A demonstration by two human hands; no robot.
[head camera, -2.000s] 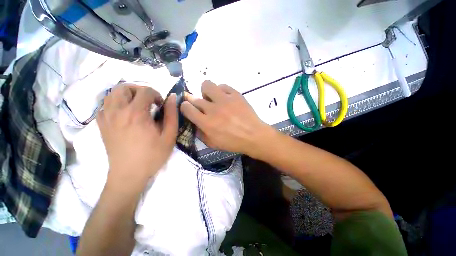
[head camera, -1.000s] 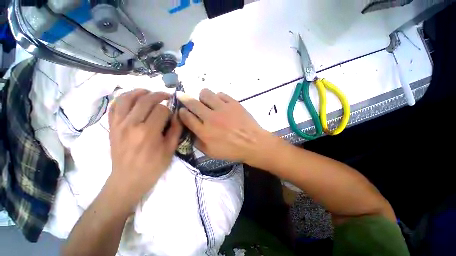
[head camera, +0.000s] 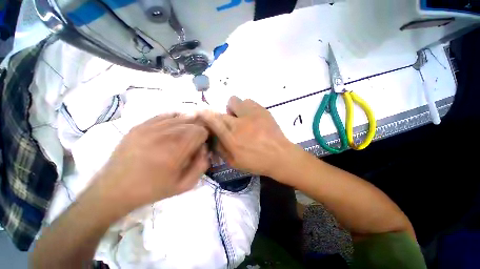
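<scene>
The white lining (head camera: 173, 231) with dark stitched seam lines spreads over the table's left part and down over its front edge. Plaid shell fabric (head camera: 23, 194) lies bunched at the far left. My left hand (head camera: 158, 157), slightly blurred, is closed on the garment just in front of the needle area. My right hand (head camera: 250, 134) meets it there, fingertips pinching the garment's edge. The pinched part is mostly hidden by my fingers. The presser foot area (head camera: 201, 83) of the sewing machine (head camera: 121, 26) is just behind my fingertips.
Scissors (head camera: 345, 113) with one green and one yellow loop lie right of my right hand. A measuring tape (head camera: 389, 124) runs along the table's front edge. A thin white-handled tool (head camera: 430, 100) is at the right end.
My left hand has turned flatter and covers the dark plaid piece that showed between my hands. Both hands sit slightly lower relative to the needle. The whole view has shifted a little.
</scene>
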